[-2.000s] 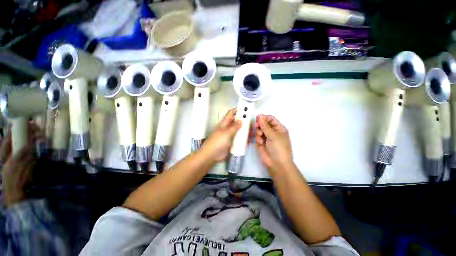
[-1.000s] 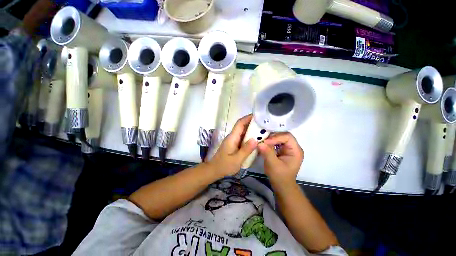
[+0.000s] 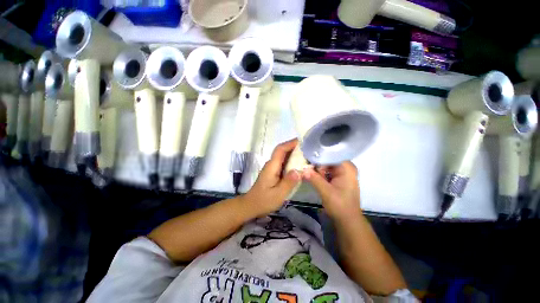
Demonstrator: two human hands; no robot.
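Observation:
A cream hair dryer (image 3: 322,103) is tilted up in front of me, its silver-grey barrel end ring facing me and to the right. My left hand (image 3: 275,183) is closed around its handle below the barrel. My right hand (image 3: 337,186) has its thumb and fingers pressed together against the handle's face, just under the ring. Whether the right fingertips pinch a small part cannot be seen. The fingers and the ring hide most of the handle.
Several hair dryers (image 3: 199,124) lie in a row on the left of the white bench, more on the right (image 3: 468,157). A parts bowl (image 3: 220,31), blue tray (image 3: 155,15) and printed boxes (image 3: 355,40) are behind. A blurred plaid sleeve (image 3: 35,237) is at left.
The held dryer has been raised and tilted from lying flat on the bench. My right fingers have moved in from beside the handle onto it. The co-worker's hand has left the view.

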